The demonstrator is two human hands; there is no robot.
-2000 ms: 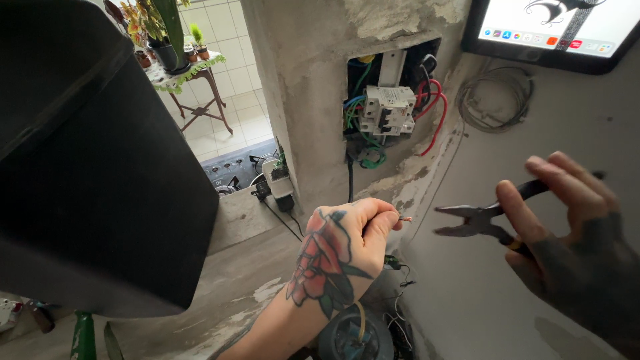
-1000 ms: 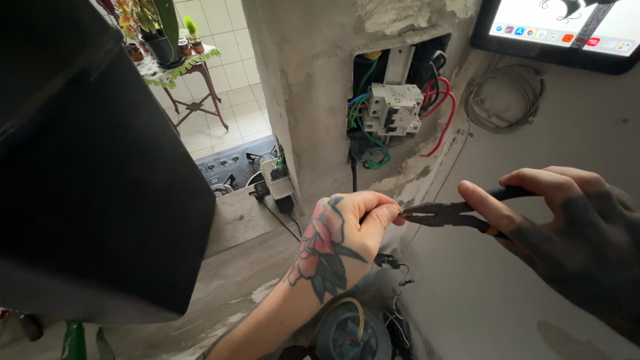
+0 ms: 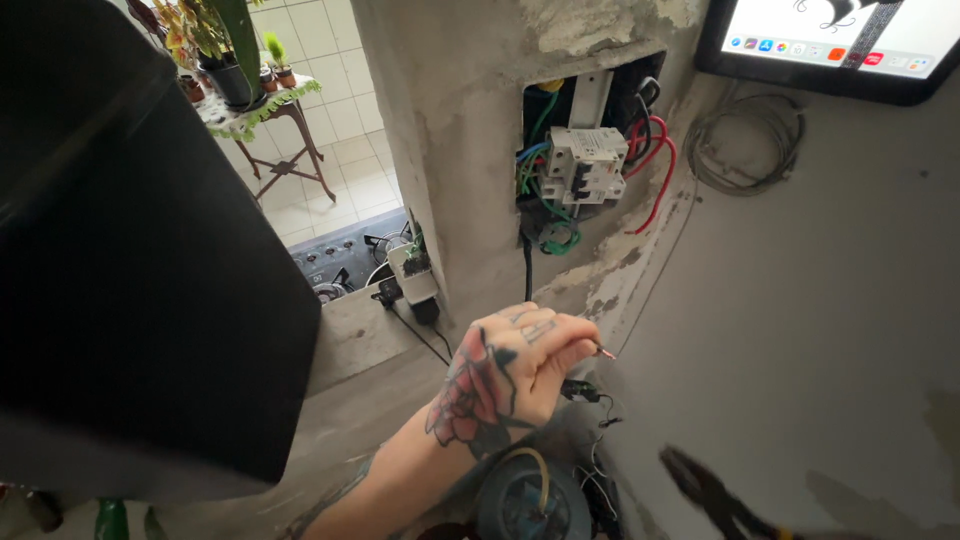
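My left hand [image 3: 517, 371] pinches a wire between thumb and forefinger; its bare copper end [image 3: 607, 354] sticks out to the right, and the rest is hidden by the hand. At the lower right, blurred pliers [image 3: 701, 484] point up and left, away from the wire. My right hand is out of the picture, so its hold on them cannot be seen. Above the left hand, circuit breakers [image 3: 586, 166] sit in an open recess in the wall. Green and blue wires run on their left, and a red wire [image 3: 671, 169] loops out on their right.
A large black object [image 3: 150, 277] fills the left side. A tablet [image 3: 832, 79] is at the upper right, beside a coiled cable [image 3: 701, 154]. A power strip [image 3: 412, 274] lies on the ledge near a cooktop [image 3: 349, 251]. Below my wrist is a round container [image 3: 499, 499].
The pliers have moved away from the wire end, down and to the right. My right hand has gone out of view. My left hand still pinches the wire.
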